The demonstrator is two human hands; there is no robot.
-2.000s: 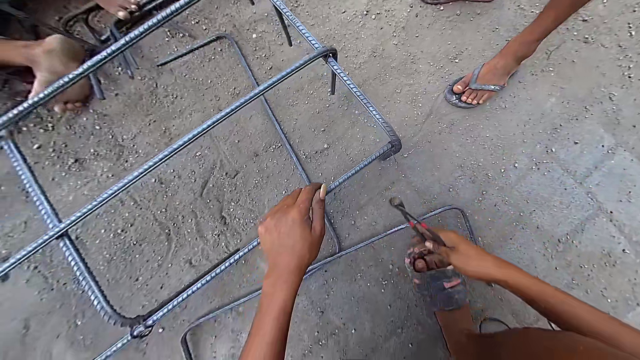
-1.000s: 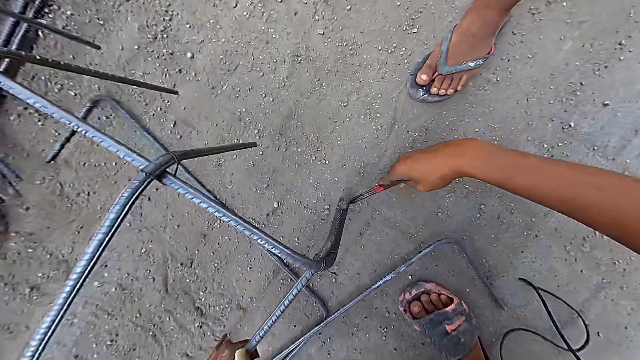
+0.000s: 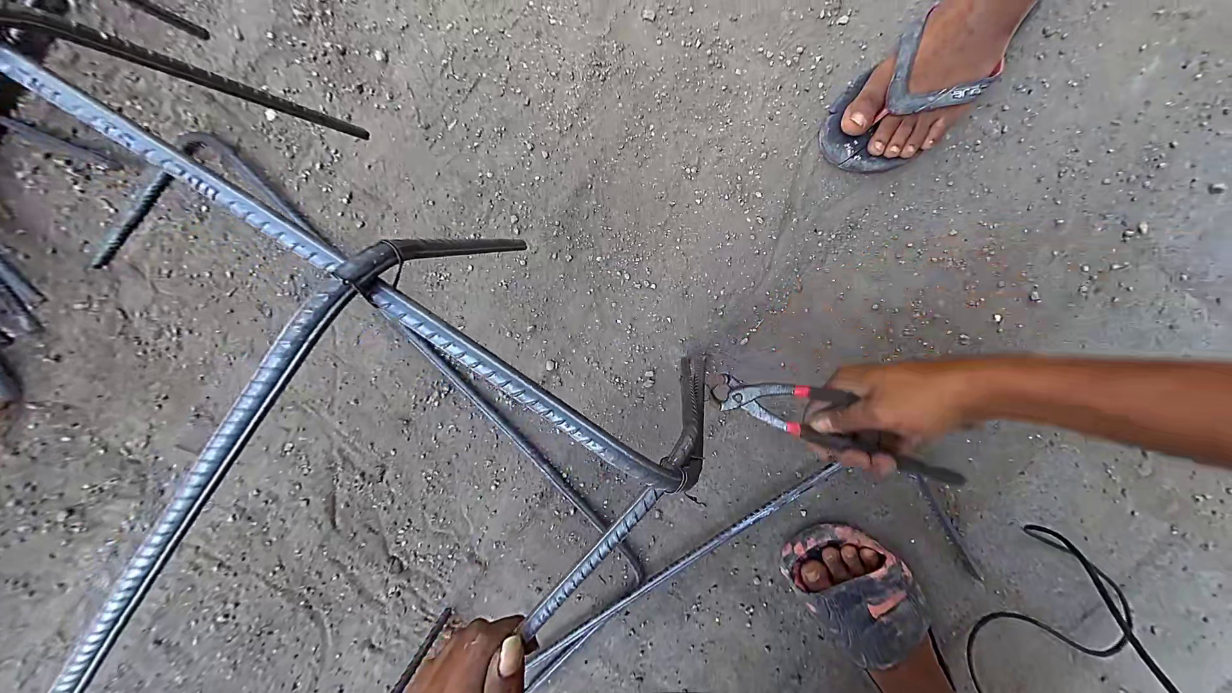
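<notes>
My right hand [image 3: 881, 419] grips the dark handles of tying pincers [image 3: 760, 399] with red bands; their jaws are parted and point left, beside the upturned hooked end of a rebar piece [image 3: 691, 414]. At the bottom edge my left hand [image 3: 472, 656] holds a ribbed rebar [image 3: 592, 563] that runs up to the tied corner [image 3: 681, 474]. Thin wire wraps this corner. A long rebar [image 3: 500, 380] slopes from the upper left to the corner, and a bent bar [image 3: 221, 443] crosses it, bound with wire at the crossing [image 3: 366, 269].
A sandalled foot [image 3: 861, 597] is at the lower right, near a loop of black cord [image 3: 1088, 577]. Another foot in a flip-flop [image 3: 914, 91] stands at the upper right. Loose rebar ends [image 3: 192, 72] stick out at the upper left. Another bent bar [image 3: 731, 529] lies on the gritty ground.
The pincers have come away from the hooked bar end to its right, and their handles are spread. Two seconds ago the view showed more of the frame and my left hand higher on it.
</notes>
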